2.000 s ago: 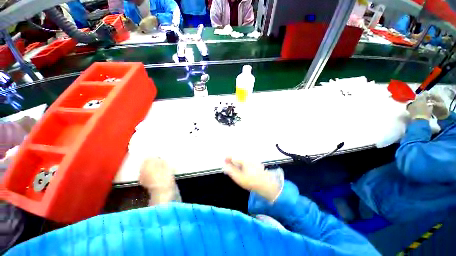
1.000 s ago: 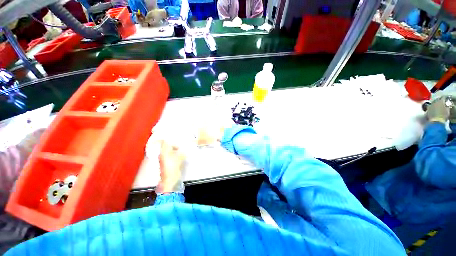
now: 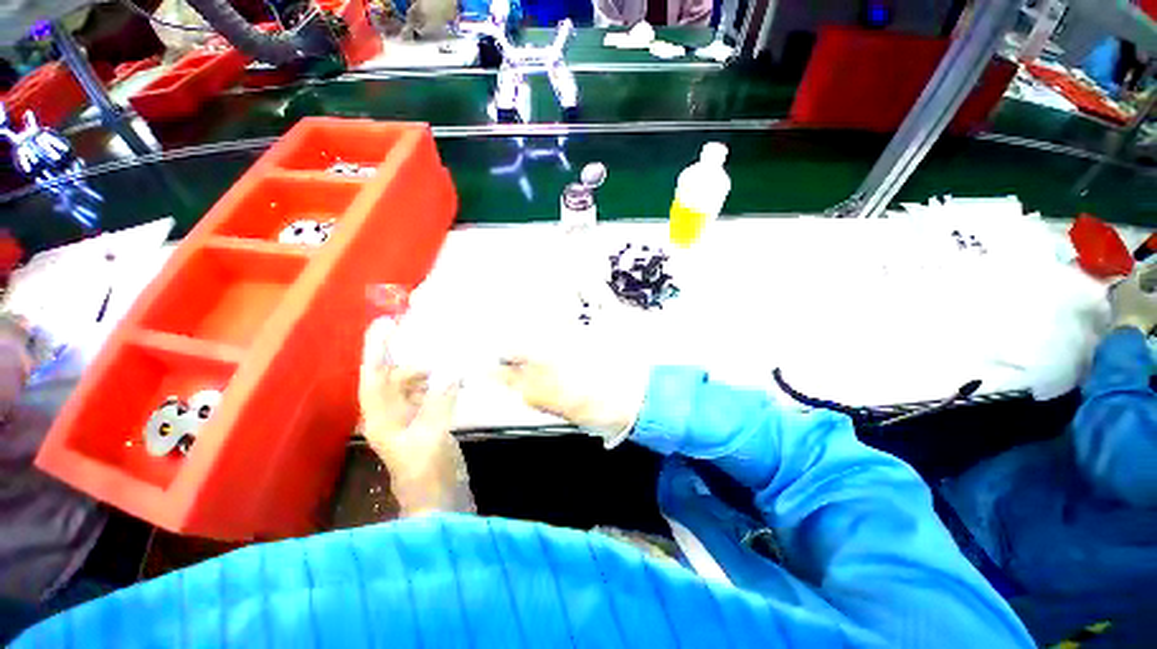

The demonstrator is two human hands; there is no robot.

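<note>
My left hand is raised over the front edge of the white bench, beside the red bin, fingers curled upward; the area at its fingertips is washed out, and I cannot tell whether it holds something. My right hand lies just right of it over the bench, fingers pointing left; a held thing cannot be made out. A heap of small black parts lies mid-bench, with a few loose dark bits left of it.
The red divided bin stands at left, with white round inserts inside. A yellow-labelled bottle and a small clear bottle stand at the back. A black strap lies at the front edge. A person's blue sleeve is at right.
My right hand has drawn back from near the black heap toward my left hand. My left hand has turned its fingers up. The view has shifted, so the bench things appear further right.
</note>
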